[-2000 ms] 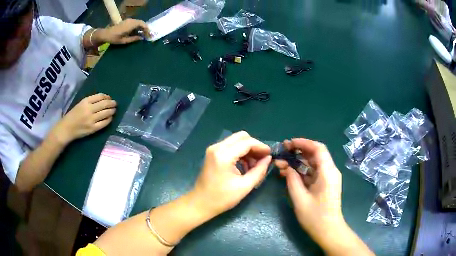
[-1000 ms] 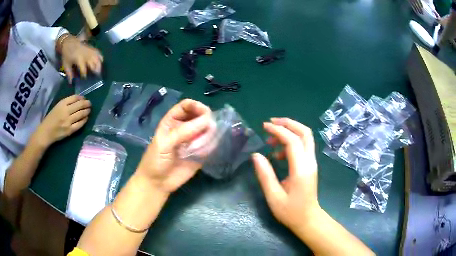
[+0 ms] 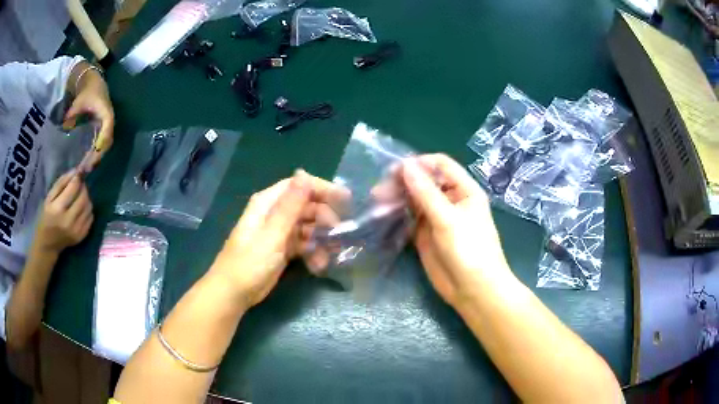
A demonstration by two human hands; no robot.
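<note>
A clear zip bag (image 3: 364,170) is held between my two hands above the table, shiny and partly blurred. Something dark shows in its lower part, but I cannot make out its shape. My left hand (image 3: 276,233) grips the bag's left side. My right hand (image 3: 449,225) pinches its right edge between thumb and fingers. To the left, two overlapping clear bags lie flat, each with a black USB cable (image 3: 196,160) on it. A heap of packed bags (image 3: 544,158) lies at the right.
Stack of new bags (image 3: 124,296) lower left; another stack (image 3: 165,35) upper left. Loose black cables (image 3: 251,87) and crumpled clear bags (image 3: 331,25) lie at the back. A beige bench instrument (image 3: 670,118) stands right. Another person's hands (image 3: 71,209) hold something thin at the left.
My right hand, empty and open a second ago, now holds the bag's right edge. The bag is stretched between both hands. The view has shifted right. The other person's hands have come together.
</note>
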